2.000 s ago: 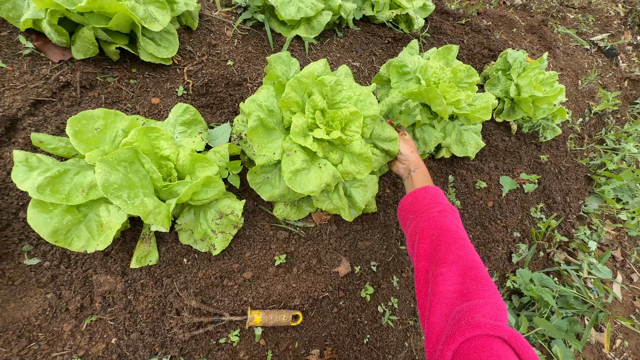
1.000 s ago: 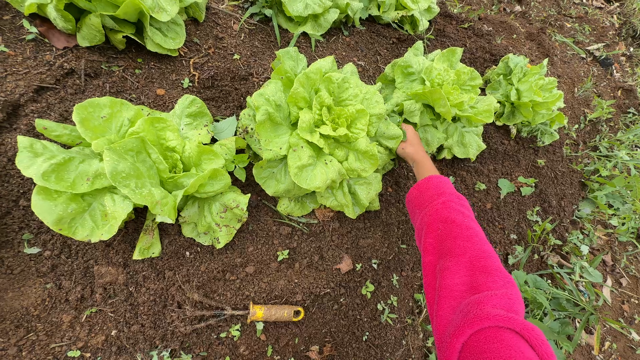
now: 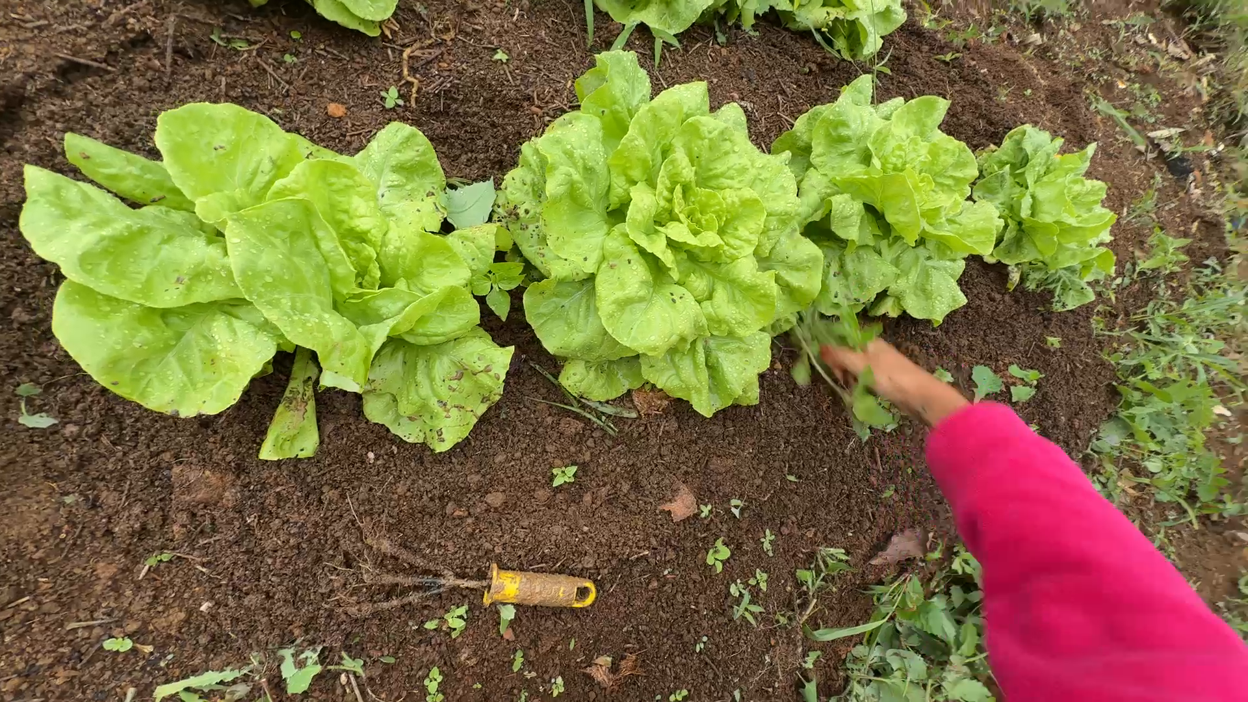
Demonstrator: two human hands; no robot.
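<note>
My right hand (image 3: pixel 882 375), its arm in a pink sleeve, is shut on a small bunch of pulled weeds (image 3: pixel 843 341); motion blurs the fingers and leaves. It is just right of and below the large middle lettuce (image 3: pixel 682 244) and below a smaller lettuce (image 3: pixel 892 195). A broad lettuce (image 3: pixel 292 263) with spotted leaves grows at the left. Below the row, a hand cultivator with a yellow handle (image 3: pixel 541 589) lies on the soil, its tines to the left and dirt-covered. My left hand is out of view.
Another lettuce (image 3: pixel 1048 210) ends the row at the right. More lettuces (image 3: pixel 751 15) grow along the top edge. Weeds (image 3: pixel 921 634) grow at the bottom right and along the right side (image 3: pixel 1170 419). Small seedlings (image 3: pixel 718 555) dot the brown soil.
My right hand was in between the middle lettuce and its right neighbour; it has come out toward me, and weeds now show in its grip. The cultivator has stayed on the soil.
</note>
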